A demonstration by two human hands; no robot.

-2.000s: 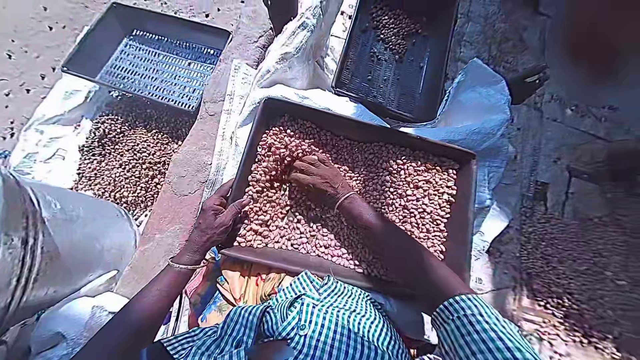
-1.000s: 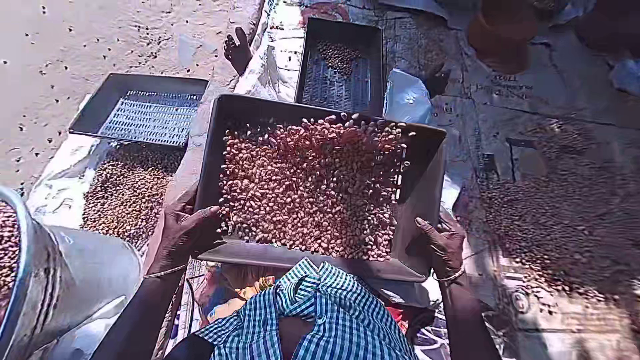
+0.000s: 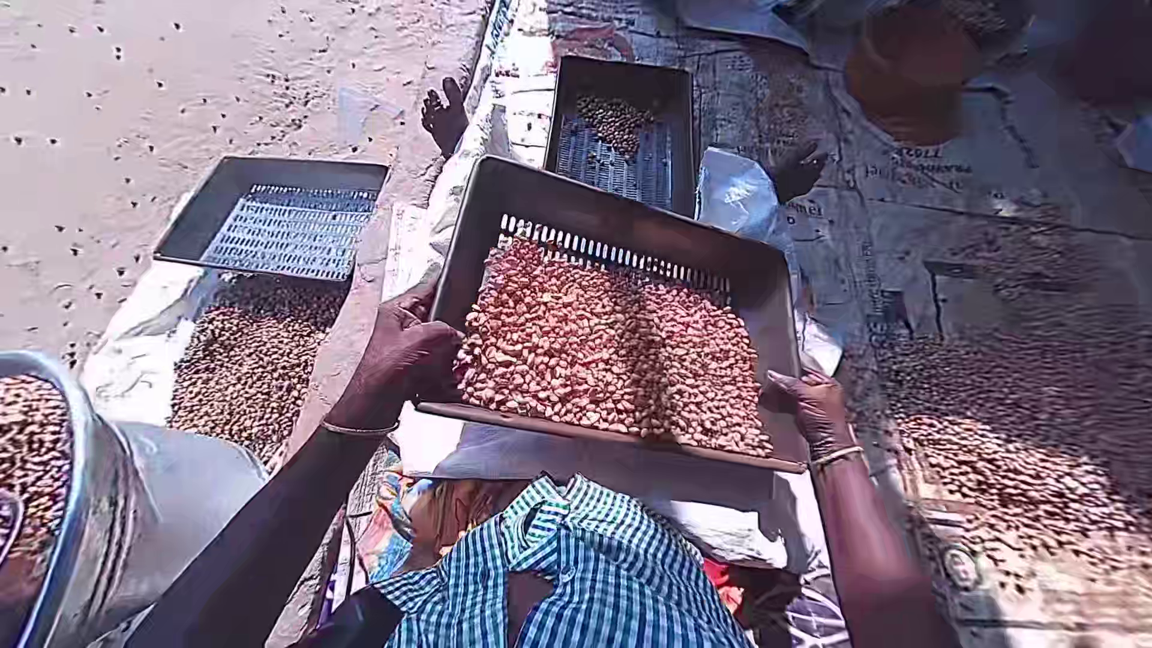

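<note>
A dark rectangular sieve tray [image 3: 621,202] with a slotted bottom is held over my lap, tilted. Reddish-tan shelled nuts or beans [image 3: 576,351] cover its near part, and bare slots show along the far side. My left hand [image 3: 405,355] grips the tray's left wall, thumb inside. My right hand [image 3: 814,409] holds the right wall near its lower corner, thumb over the rim. Beyond it lies a second slotted tray [image 3: 621,189] with a small heap of darker pieces. A third slotted tray [image 3: 288,220], without a heap in it, rests at the left.
Left, a heap of nuts or beans [image 3: 252,360] lies on white sacking, near a metal bucket [image 3: 81,468] of similar pieces. More pieces [image 3: 1017,486] spread over printed sheeting at right. My feet seem to flank the second tray. An orange-brown vessel [image 3: 909,81] stands at upper right.
My right hand has gone from among the pieces to the tray's right wall. The tray has been lifted and tilted, and its load has shifted toward me, baring the far slots.
</note>
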